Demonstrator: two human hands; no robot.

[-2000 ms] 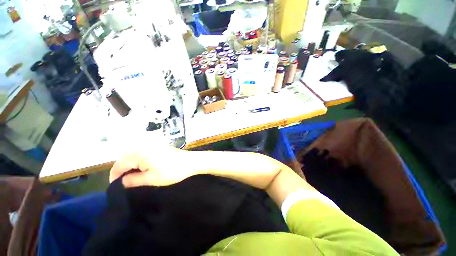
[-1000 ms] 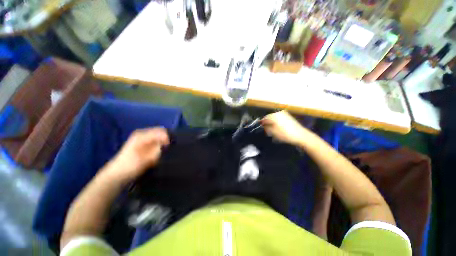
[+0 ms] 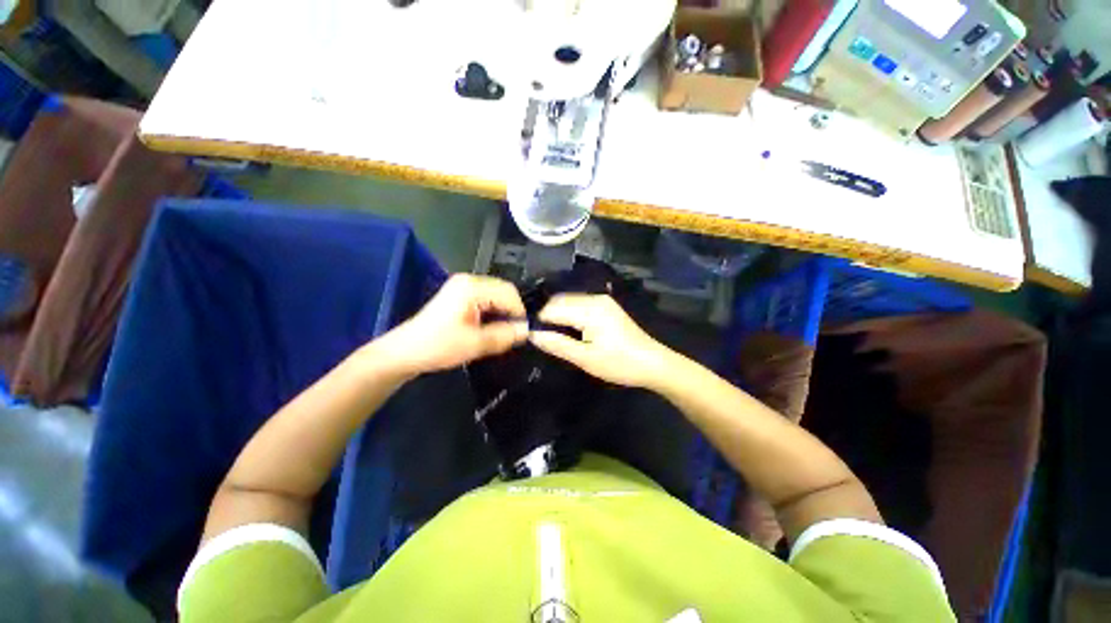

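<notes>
A black garment piece (image 3: 536, 396) lies over my lap, with a small white patch near my shirt. My left hand (image 3: 467, 323) and my right hand (image 3: 597, 338) meet at its upper part and pinch the cloth between the fingertips. Both hands are just below the pale rounded machine bed end (image 3: 554, 209), which projects past the table edge. The clamp over the bed shows no cloth under it. The exact fold between the fingers is hidden.
A blue bin (image 3: 244, 353) stands at left, and a brown-lined bin (image 3: 938, 414) with black pieces at right. On the white table (image 3: 329, 91) are a cardboard box (image 3: 709, 85) of bobbins, a control panel (image 3: 908, 61), dark snips (image 3: 844, 178) and thread cones (image 3: 975, 110).
My hands, spread apart with the cloth stretched between them one second ago, have come together at the centre. The cloth is bunched narrower. The view has shifted closer to the table.
</notes>
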